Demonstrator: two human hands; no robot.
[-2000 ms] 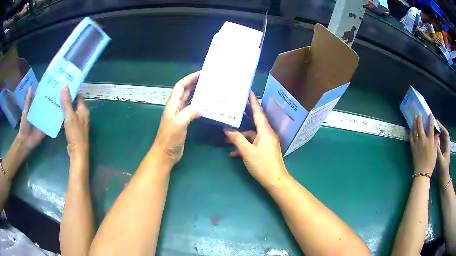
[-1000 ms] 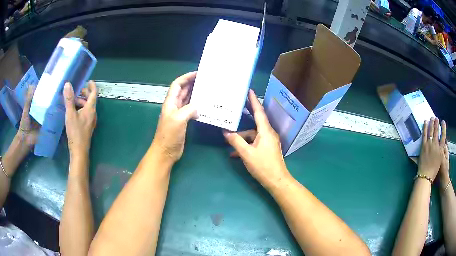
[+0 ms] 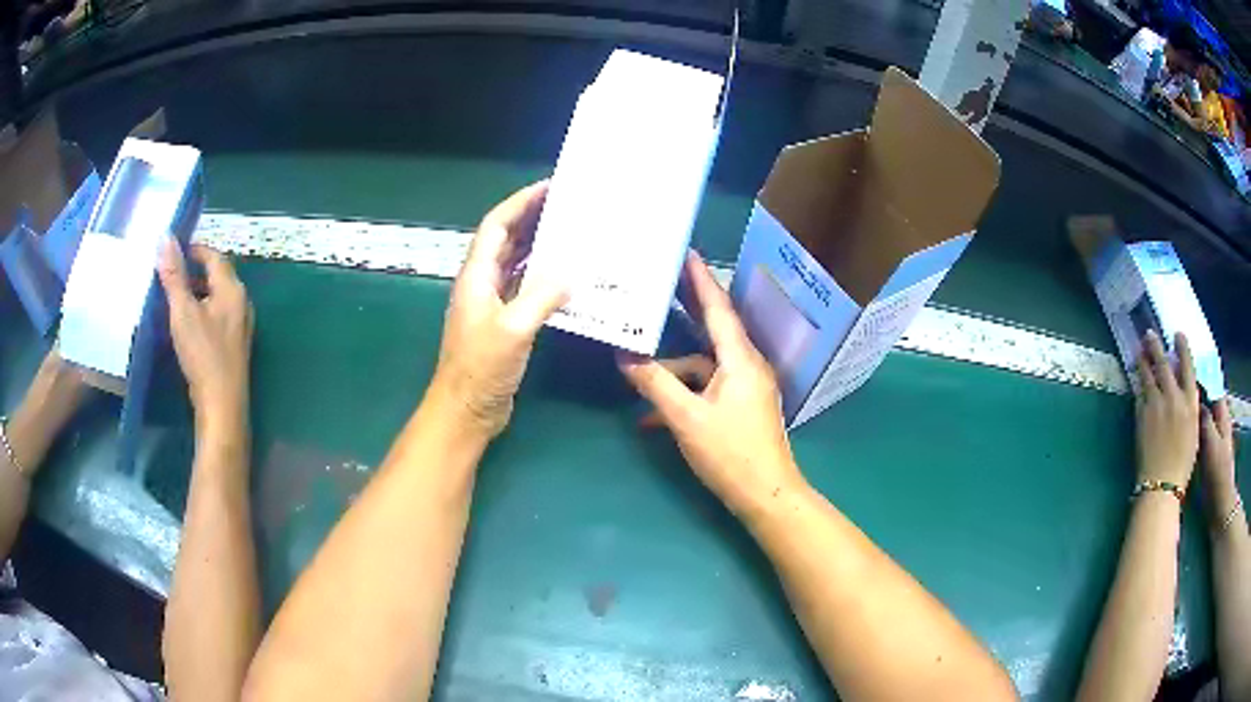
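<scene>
A white printed carton (image 3: 624,206) is held tilted above the green worktop, its white side facing me, with small print near its lower end. A thin flap sticks up at its top right. My left hand (image 3: 497,309) grips its left side, the thumb on the white face. My right hand (image 3: 720,398) is at its lower right, some fingers hidden behind it. An open carton (image 3: 851,261) stands just right of my right hand, its brown inside and raised lid flap showing.
Other people's hands hold cartons at the left (image 3: 130,261) and right (image 3: 1159,322). Another open carton (image 3: 62,220) stands at the far left. A pale metal strip (image 3: 343,250) crosses the green worktop (image 3: 590,549). A chipped white post (image 3: 971,55) rises behind the standing carton.
My hands and carton have stayed nearly in place, with only slight tilting. The left neighbour's carton has been turned and lowered. The right neighbour's carton has been turned, showing a brown flap.
</scene>
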